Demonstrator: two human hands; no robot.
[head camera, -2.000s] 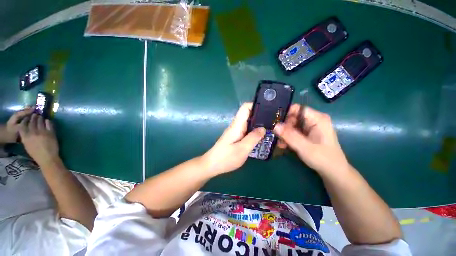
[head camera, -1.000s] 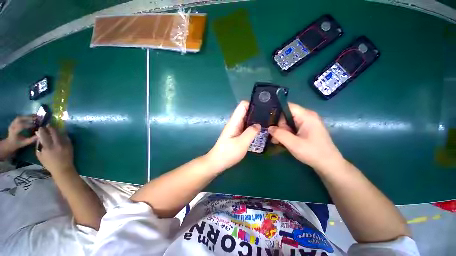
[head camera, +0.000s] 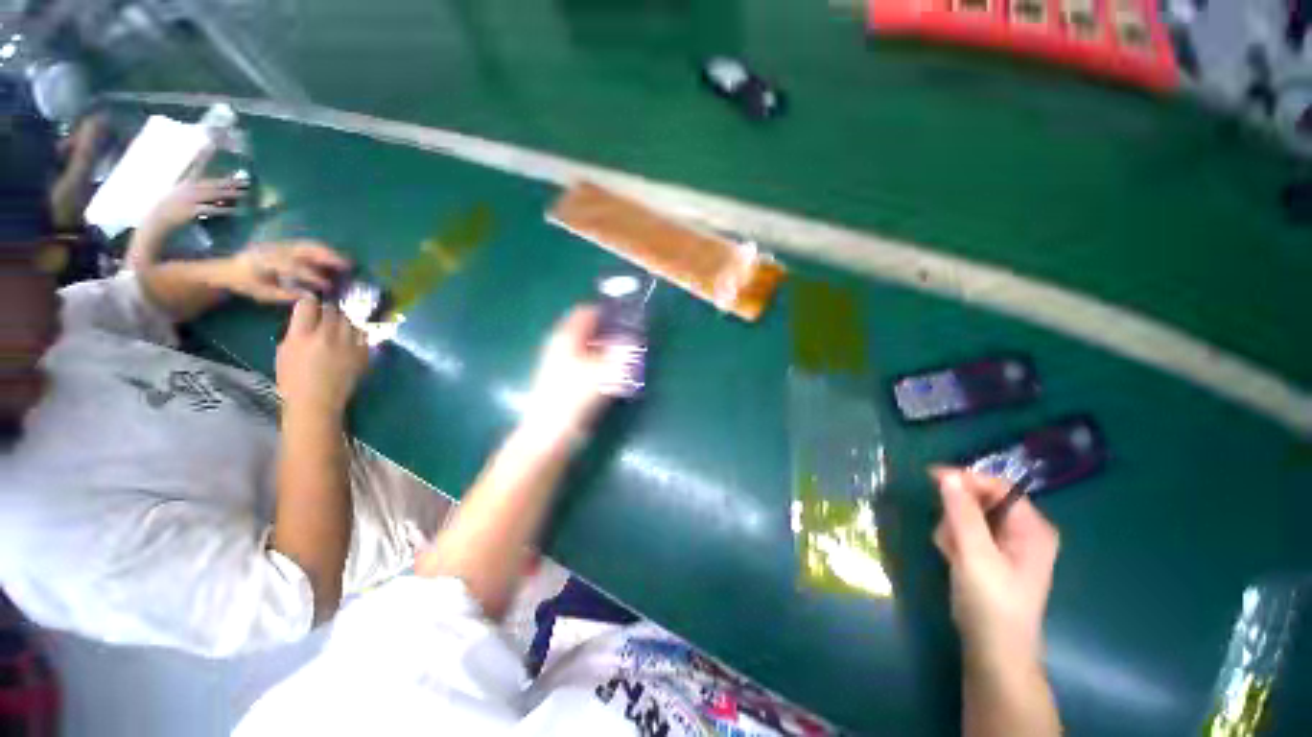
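Observation:
My left hand is stretched out to the left and holds a phone housing by its lower side. The housing is blurred; its pale round speaker is at the far end. My right hand is at the right, fingers bent around a thin dark tool, likely tweezers. It is just in front of a black phone housing lying on the bench; I cannot tell if they touch. Another housing with a silvery board lies behind that one.
An orange-brown strip pack lies beyond my left hand. Yellow-green tape and shiny clear film lie between my hands. A pale curved divider crosses the green bench. Beyond it are a small phone and a red-orange tray. A neighbouring worker's hands are at left.
The view has swung left. My hands have moved apart: the left has carried the phone housing left, the right has moved right towards the waiting housings. The far tray has come into view.

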